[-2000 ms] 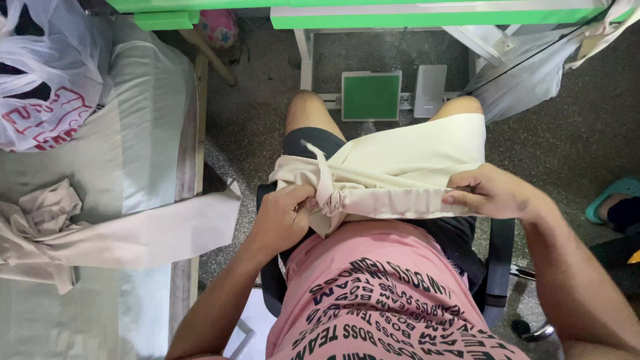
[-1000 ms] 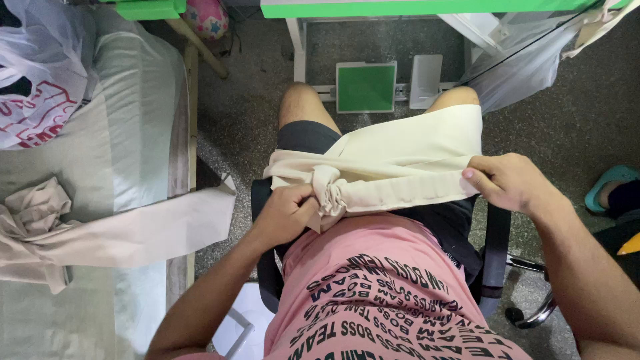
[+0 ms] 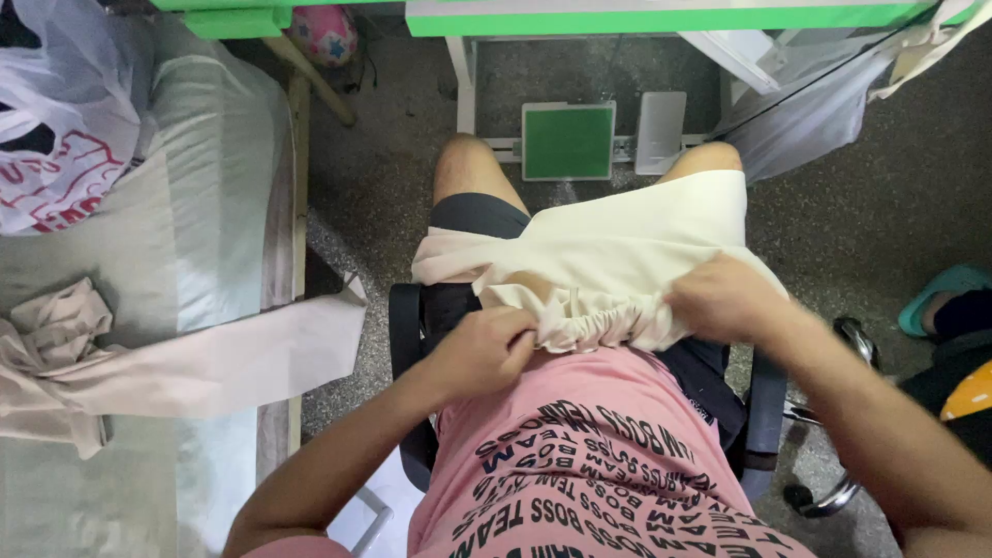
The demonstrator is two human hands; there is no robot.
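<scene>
A cream fabric piece (image 3: 643, 221) lies across my lap, with a gathered, ruffled band (image 3: 597, 322) along its near edge. My left hand (image 3: 488, 349) pinches the left end of this band, close to the pink shirt. At the band's right end my right hand (image 3: 717, 298), blurred, holds the cloth with bent fingers. Between the two hands the band is bunched into many small folds.
On the left, a bed or padded surface (image 3: 225, 194) bears a long beige fabric strip (image 3: 209, 372) and a plastic bag (image 3: 62, 147). A green-edged table (image 3: 620, 22) stands ahead, above a green pedal (image 3: 567, 142). Another person's foot in a teal sandal (image 3: 926, 298) is at right.
My right hand has moved inward, toward my left hand. The band, stretched fairly flat between the hands before, is now bunched up.
</scene>
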